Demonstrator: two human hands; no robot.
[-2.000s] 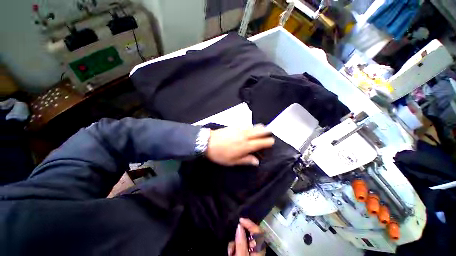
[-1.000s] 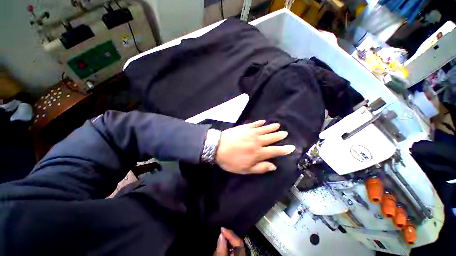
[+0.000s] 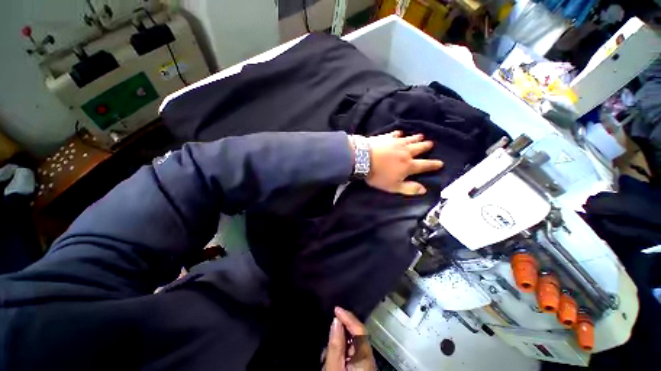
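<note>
A dark garment piece (image 3: pixel 348 239) runs from the wearer's lap to the needle area of the white overlock machine (image 3: pixel 500 206). My left hand (image 3: pixel 398 163), with a watch at the wrist, lies flat on the cloth left of the machine head, fingers spread. My right hand (image 3: pixel 349 346) is at the bottom edge, partly cut off, thumb and fingers closed at the near edge of the cloth. A small dark thing shows between its fingers, too unclear to name. The cloth hides the plate left of the needle.
Bunched dark cloth (image 3: pixel 427 109) lies behind my left hand, inside a raised white rim (image 3: pixel 464 76). Orange tension knobs (image 3: pixel 549 292) stand on the machine's near right. A dark heap (image 3: pixel 627 224) lies at right. A cream box with a green panel (image 3: pixel 119 101) stands at upper left.
The cloth now covers the pale plate seen earliest. My left hand has moved away from me and right, across the cloth towards the bunched part. My right hand remains low at the near edge.
</note>
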